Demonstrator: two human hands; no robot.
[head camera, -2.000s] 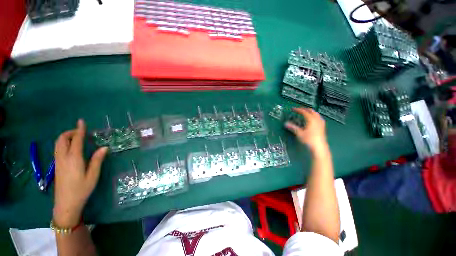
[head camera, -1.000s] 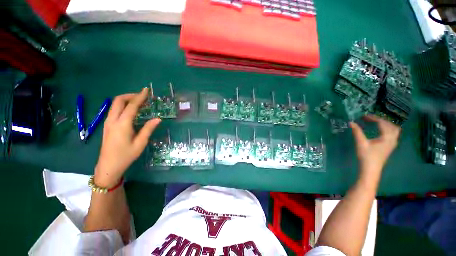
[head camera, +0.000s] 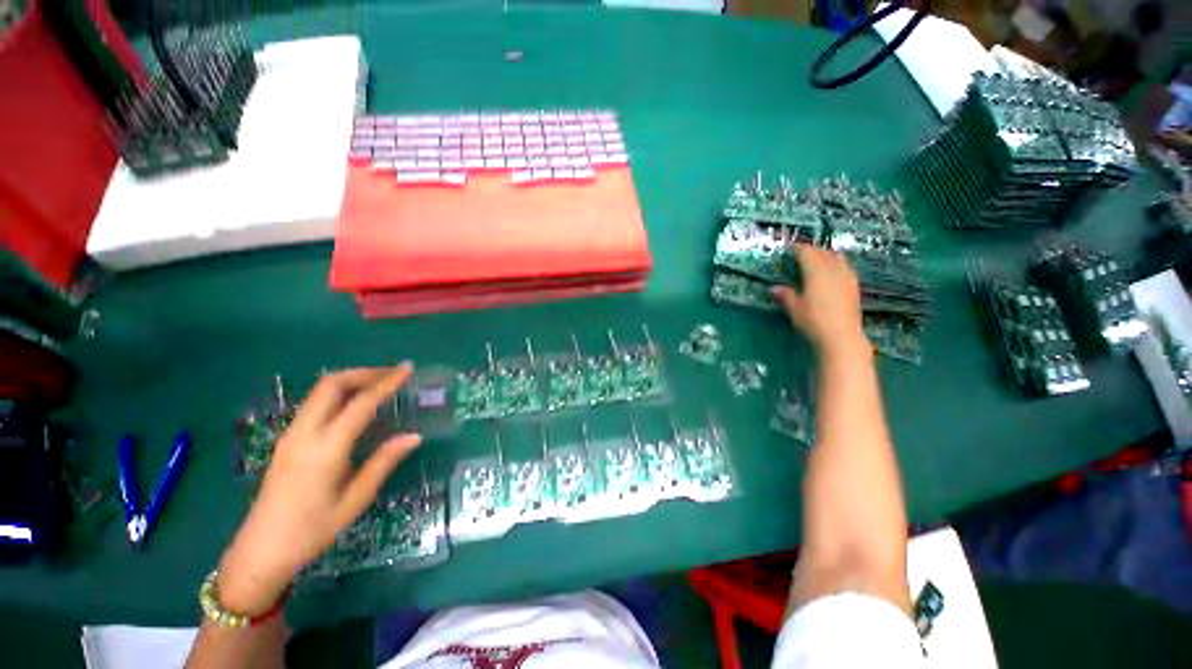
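My left hand is over the left end of the two rows, thumb and fingers apart, partly hiding boards and tray pockets. My right hand reaches onto the stacked green PCB panels; whether its fingertips grip a board is unclear. A back-row PCB strip and a front-row PCB strip lie in clear blister trays, with thin rods standing up. A small module sits in a pocket beside my left fingers. Loose small boards lie between the rows and the stack, one beside my right forearm.
Blue cutters lie open at left, near a black device. A red foam stack bears rows of small modules. A white foam block holds upright boards. More PCB stacks stand at right. A red stool is below the bench edge.
The view has shifted. My right hand has moved from the near side of the stack onto its top. Another loose small board now shows near my right forearm. My left hand stays over the rows' left end.
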